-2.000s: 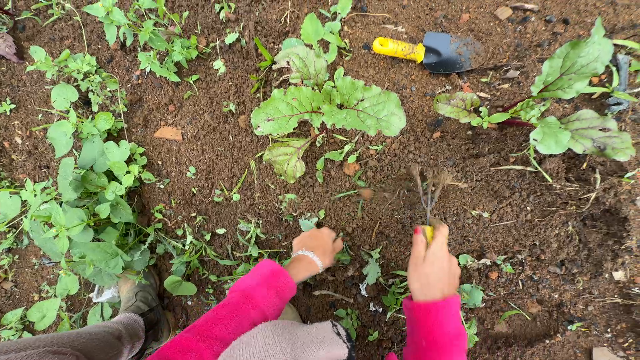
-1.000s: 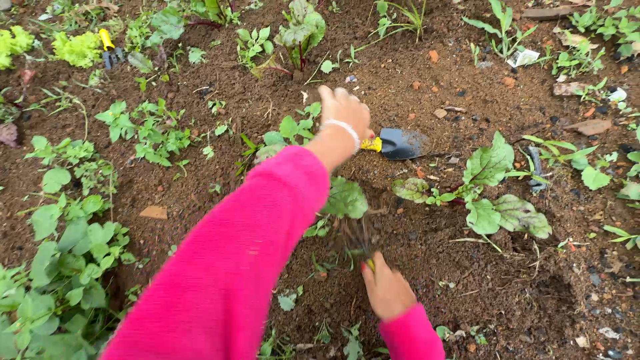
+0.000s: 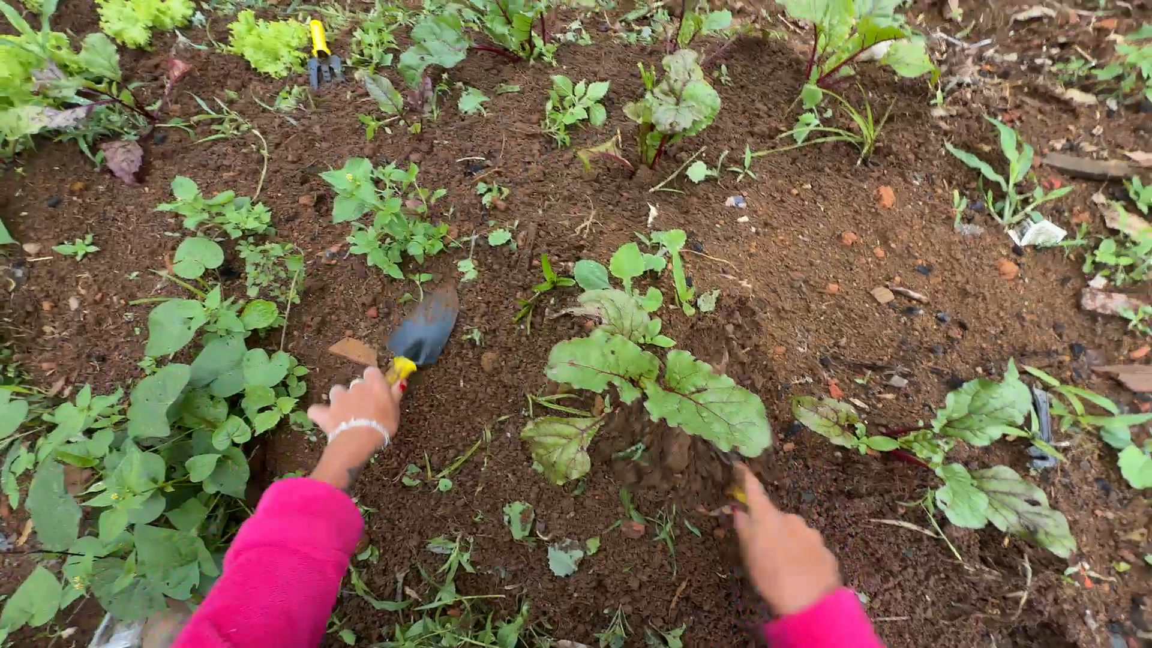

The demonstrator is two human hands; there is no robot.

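Note:
My left hand point(image 3: 363, 409), with a white bracelet, grips the yellow handle of a hand trowel point(image 3: 427, 326); its dark blade, soiled at the tip, points up and right over the soil. My right hand point(image 3: 783, 549) is closed on the yellow handle of a hand cultivator point(image 3: 740, 490), whose tines are blurred or hidden by soil and a beet leaf. The cultivator is at the lower right side of a beet plant point(image 3: 657, 378) with red-veined green leaves. Loose soil point(image 3: 670, 450) is heaped beneath those leaves.
Another beet plant point(image 3: 972, 459) grows to the right, and more point(image 3: 675, 99) stand farther up. Leafy weeds point(image 3: 180, 423) fill the left side. A small yellow-handled hand fork point(image 3: 322, 56) stands near light green lettuce point(image 3: 270, 43) at the upper left. A brick fragment point(image 3: 354, 351) lies beside the trowel.
The trowel lay on the soil above the beet plant; my left hand reached it and has carried it to the left. My right hand still holds the cultivator near the beet plant.

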